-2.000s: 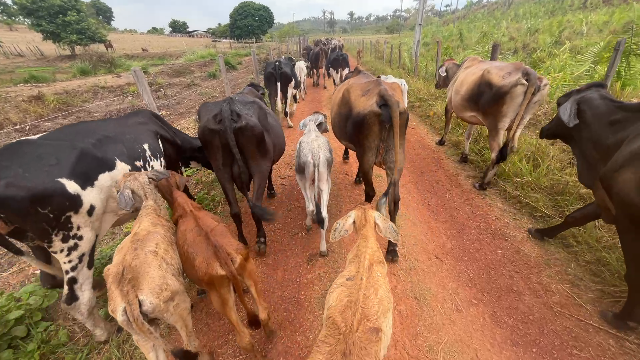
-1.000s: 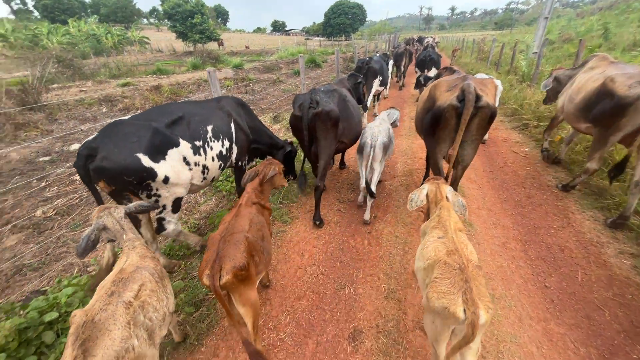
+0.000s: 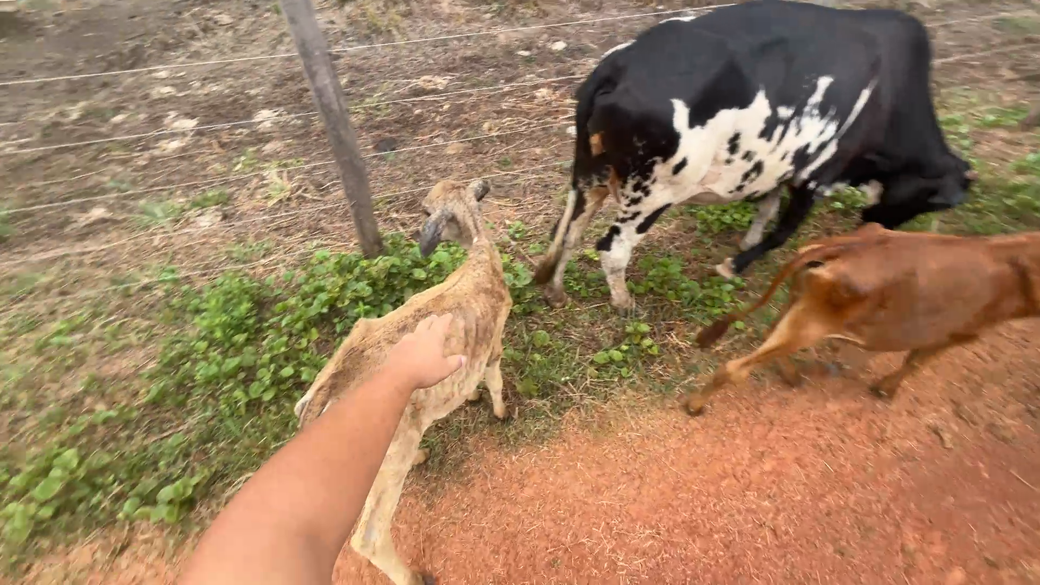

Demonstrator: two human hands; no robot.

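My left hand (image 3: 424,353) reaches in from the bottom left, palm down and thumb apart, over the back of a thin tan calf (image 3: 463,305). It seems to touch the calf's back or flank but grips nothing. The calf stands at the edge of the green plants, its head turned away toward the fence. A reddish-brown calf (image 3: 910,284) is at the right, partly cut off by the frame. Behind it a black and white cow (image 3: 756,122) has its head lowered to the ground plants. My right hand is out of view.
A wire fence with a leaning wooden post (image 3: 337,130) runs along the left and behind the animals. Low green plants (image 3: 236,333) grow at its foot. A red dirt track (image 3: 691,496) fills the lower right.
My left hand and forearm have come into view, at the tan calf. The view has swung down and left, so the herd farther up the track is out of frame.
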